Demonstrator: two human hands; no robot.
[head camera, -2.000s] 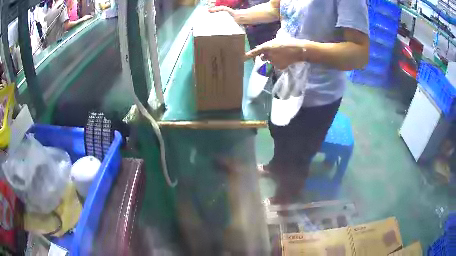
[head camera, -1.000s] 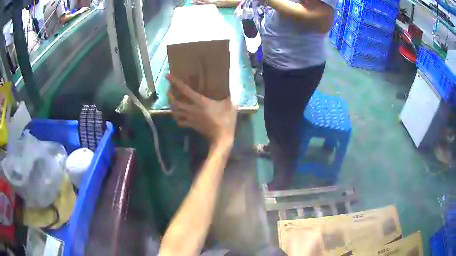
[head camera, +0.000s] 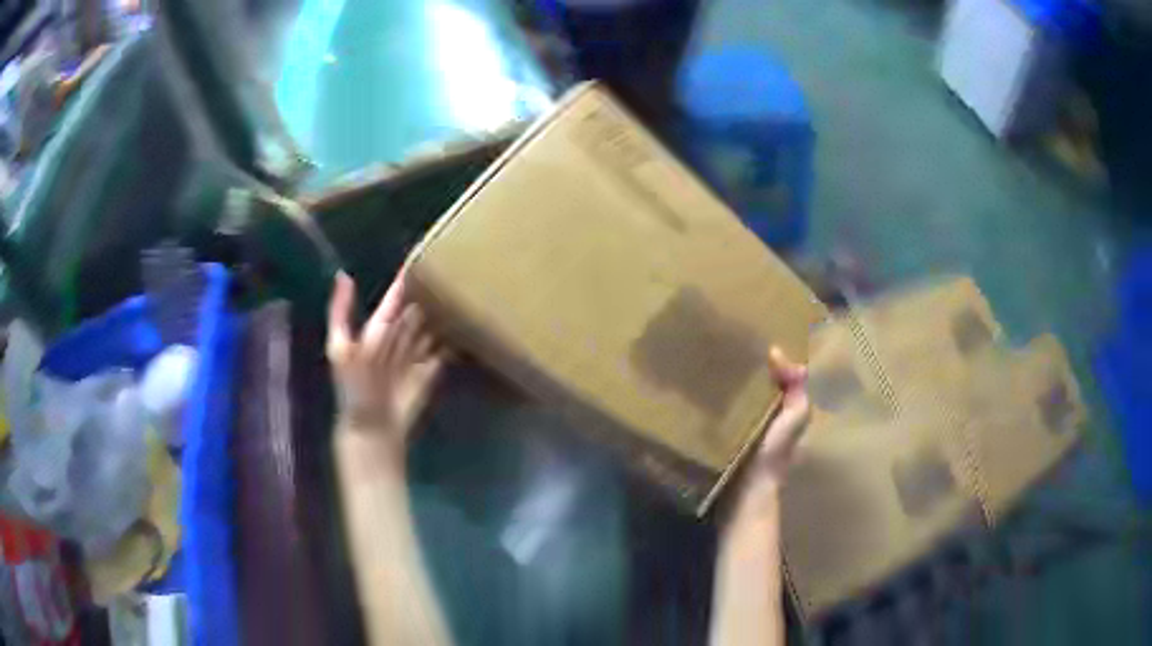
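Observation:
A brown carton with a dark printed picture is held tilted in mid-air, between the bench end and the other cartons. My left hand is at its lower left side, fingers spread and thumb apart; part of the fingers is behind the carton edge. My right hand grips its right lower edge, thumb on the printed face. Several more cartons lie low at the right, partly behind the held carton. The frame is blurred.
The green-topped bench ends at the upper left. A blue stool stands beyond the carton. A blue tote with clear plastic bags and a white round thing is at the left. A white cabinet is at upper right.
The carton has left the bench top and is now held, turned and tilted, nearer me. Both my hands are now at it. The view has swung down, and the coworker is mostly out of view.

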